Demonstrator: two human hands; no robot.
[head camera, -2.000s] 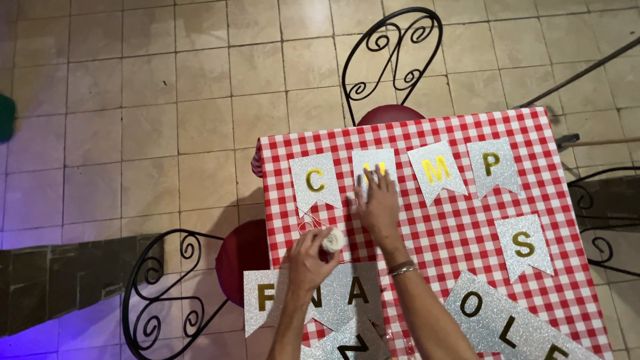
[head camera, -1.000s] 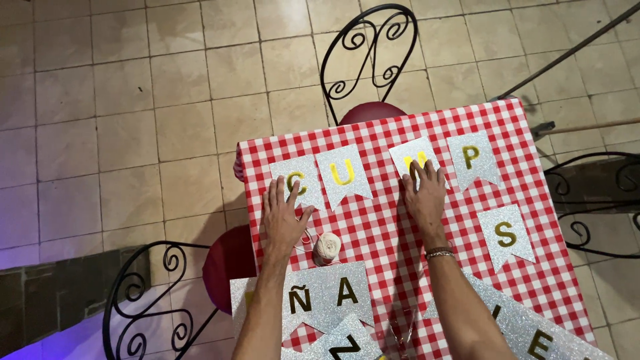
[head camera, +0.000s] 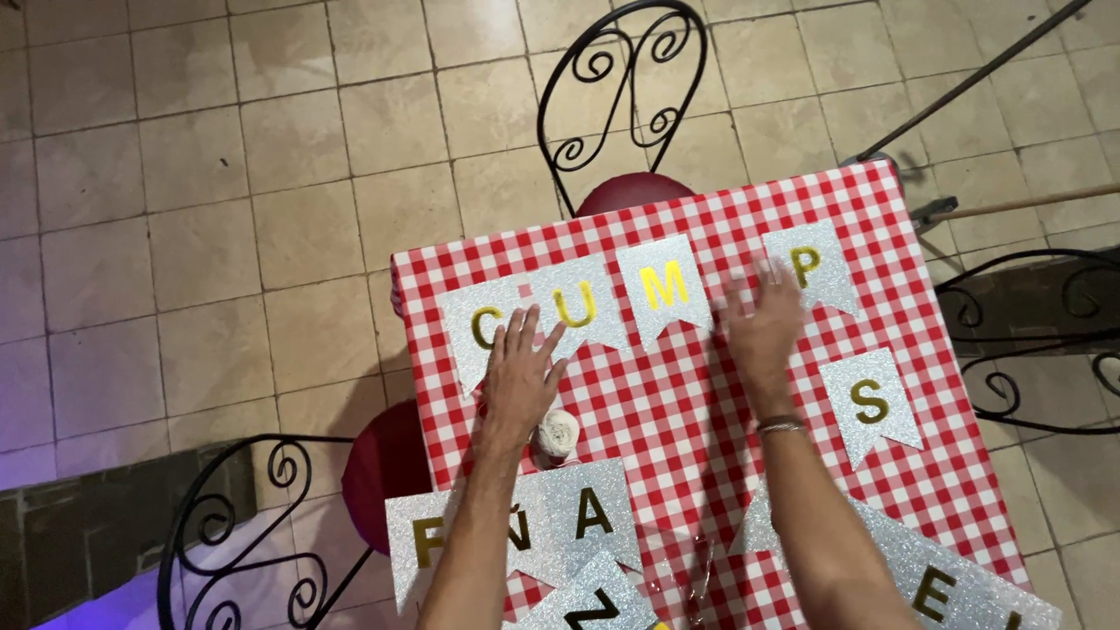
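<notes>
My left hand (head camera: 522, 376), fingers spread, rests over the lower edges of the silver glitter pennant with a gold C (head camera: 477, 328) and the U pennant (head camera: 582, 302). A ball of white string (head camera: 557, 434) sits beside its wrist. My right hand (head camera: 763, 315), slightly blurred, has its fingertips at the left side of the P pennant (head camera: 827, 267); whether they touch it is unclear. Between the hands lies the M pennant (head camera: 665, 289). The S pennant (head camera: 869, 402) is to the right of my right wrist, which wears a bracelet.
More silver letter pennants, with F, Ñ and A (head camera: 595, 516), Z or N (head camera: 604, 604) and E (head camera: 936, 586), lie nearer me on the checkered tablecloth (head camera: 682, 394). Black metal chairs with red seats (head camera: 634, 192) stand around the table. Long poles (head camera: 971, 83) are at the right.
The M pennant, beneath my right hand one second ago, now lies closer to the U pennant. My right hand has moved from it to beside the P. My left hand has moved right from the C.
</notes>
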